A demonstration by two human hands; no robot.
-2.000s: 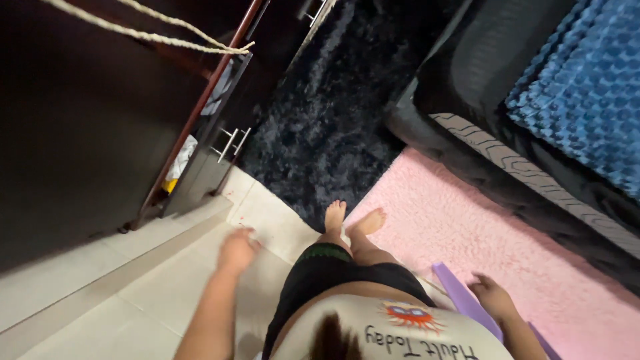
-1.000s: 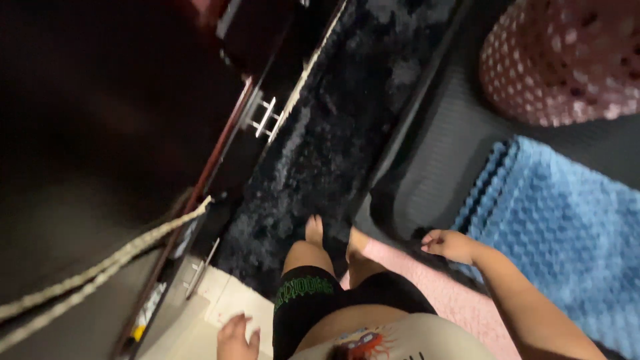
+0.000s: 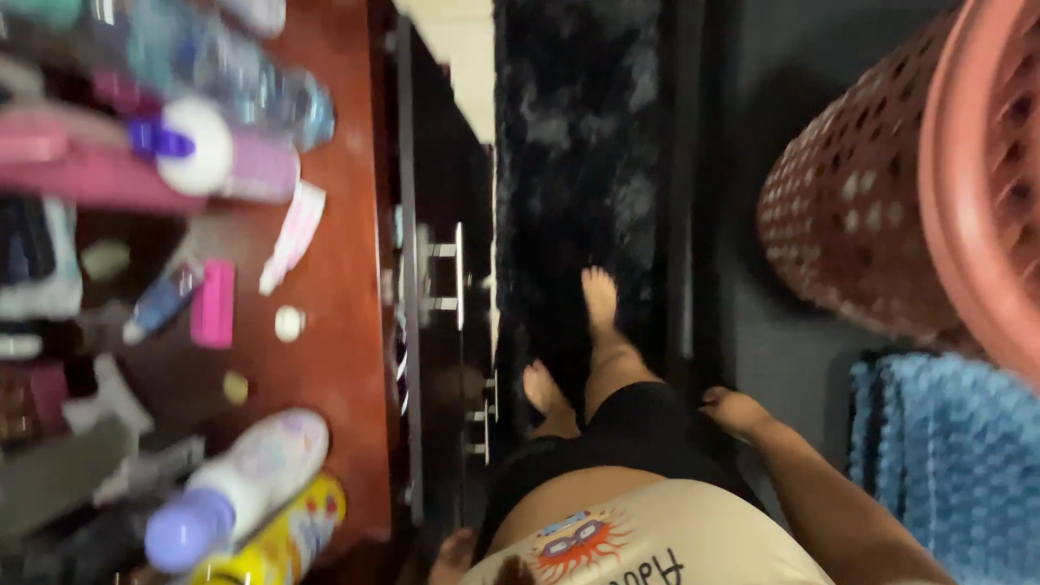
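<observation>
My right hand [image 3: 731, 413] hangs beside my black shorts, near the edge of the black bed surface; its fingers look loosely curled and nothing shows in them. Only part of my left hand [image 3: 453, 556] shows at the bottom, by my hip and close to the dark drawers, so its fingers are hard to judge. Right of my right hand lies a folded blue textured blanket [image 3: 951, 455]. Above the blanket stands a pink perforated plastic basket [image 3: 861, 195]. My bare feet are on a black shaggy rug [image 3: 577, 162].
At left, a reddish-brown wooden dresser top [image 3: 349, 366] holds a white bottle with a purple cap [image 3: 260, 463], a yellow container [image 3: 284, 528], a pink tube [image 3: 296, 231] and several other bottles. Metal drawer handles [image 3: 460, 276] stick out towards the rug.
The view has shifted forward along the rug. The cluttered dresser top has come into view, and the cord and pink rug seen earlier are out of it. The basket now shows its rim.
</observation>
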